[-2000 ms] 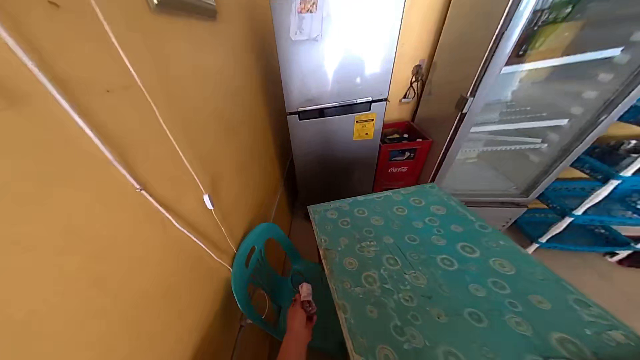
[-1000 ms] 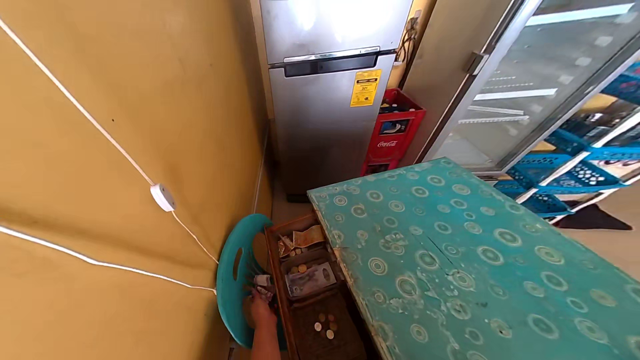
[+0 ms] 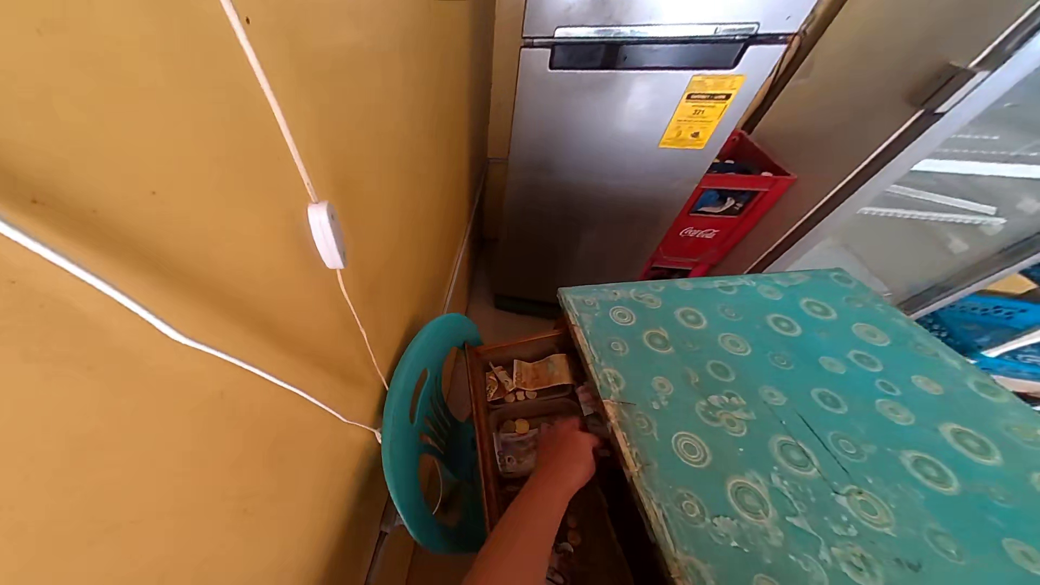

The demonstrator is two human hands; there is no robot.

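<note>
My left hand point(image 3: 566, 451) reaches into the open wooden drawer point(image 3: 481, 431) under the edge of the table point(image 3: 691, 366). It is over the middle tray, its fingers blurred and partly hidden; whether it holds anything cannot be told. Banknotes point(image 3: 515, 452) and coins point(image 3: 521, 426) lie beside it in that tray. The back tray holds a brownish banknote point(image 3: 543, 373), folded notes and small coins. Another pale note point(image 3: 587, 399) shows under the table edge, close to the fingers. Loose coins point(image 3: 574, 537) lie in the front of the drawer. My right hand is out of view.
A green plastic chair point(image 3: 398, 439) stands between the drawer and the yellow wall point(image 3: 162, 390), where cords and a white inline switch point(image 3: 327, 236) hang. Behind are a refrigerator point(image 3: 601, 162), a red bottle crate point(image 3: 715, 219) and a glass-door cooler point(image 3: 959, 195).
The drawer, not seen open two seconds ago, came into view open a second ago. My left hand, then beside the chair with what looks like banknotes, has moved right, into the drawer.
</note>
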